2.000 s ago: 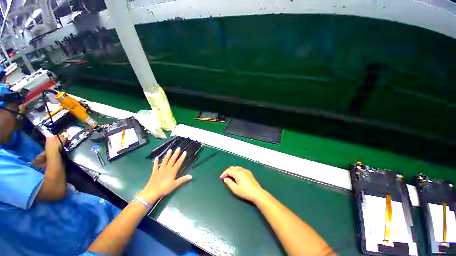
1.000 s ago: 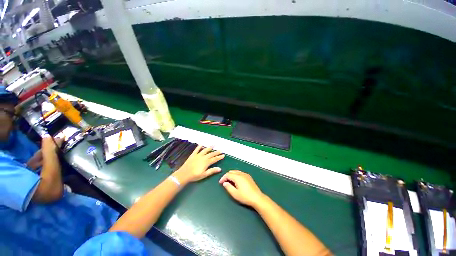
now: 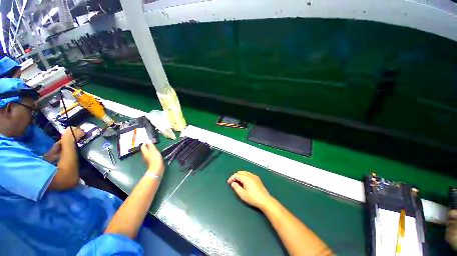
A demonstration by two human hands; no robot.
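Note:
My left hand reaches to the lower right corner of an open tablet unit with a white panel and orange ribbon. Its fingertips touch or overlap the unit's edge; whether they grip it I cannot tell. My right hand is loosely curled over the bench with nothing visible in it. A fanned pile of thin black strips lies between my hands, touched by neither. Another open tablet unit lies at the right, cut off by the bottom edge.
A taped post and crumpled clear bag stand behind the strips. A dark panel and small module lie on the green belt. A person in blue works at left near an orange screwdriver. Another hand shows at far right.
My left hand has left the strip pile and moved left to the tablet unit. The strips are spread more to the right. Another person's hand has appeared at the far right unit.

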